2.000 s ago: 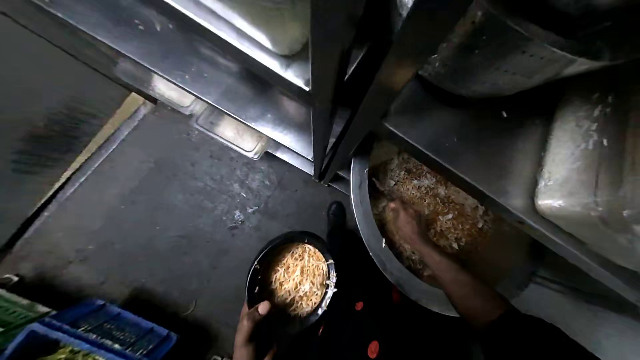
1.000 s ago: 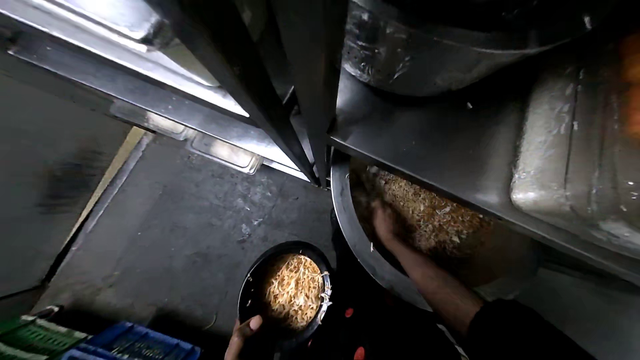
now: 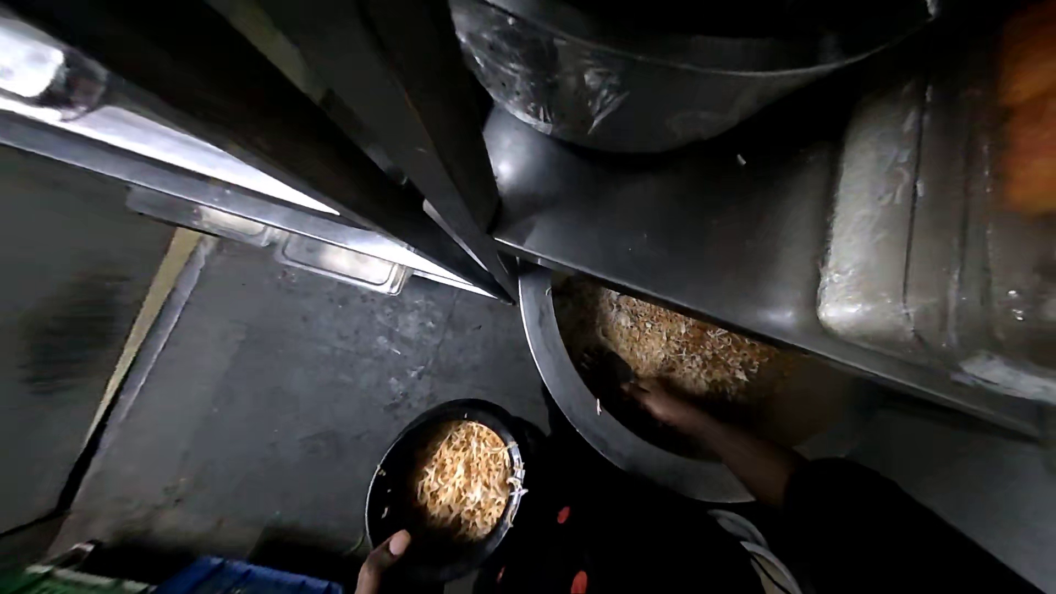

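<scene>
My left hand [image 3: 384, 563] holds a dark round bowl [image 3: 386, 487] by its near left rim, the thumb over the edge. Pale, shredded or noodle-like food [image 3: 469, 478] lies in the bowl, and some strands stick to its right rim. My right hand [image 3: 652, 400] reaches into a large round metal pot [image 3: 540, 334] under the shelf. Its fingers are in shadow by a dark object I cannot identify, so what they hold cannot be told. Loose, shredded brownish food [image 3: 685, 338] fills part of the pot.
A metal shelf [image 3: 660, 239] juts over the pot, bearing a large round vessel [image 3: 610, 99] and a metal container [image 3: 874, 231]. Dark metal posts [image 3: 412, 165] stand left of it. Flat metal trays [image 3: 342, 262] lie under the left shelf; a blue crate [image 3: 247, 577] is at the bottom left.
The view has shifted, with the right shelf now covering more of the frame. My right hand stays in the pot, and my left hand keeps hold of the bowl.
</scene>
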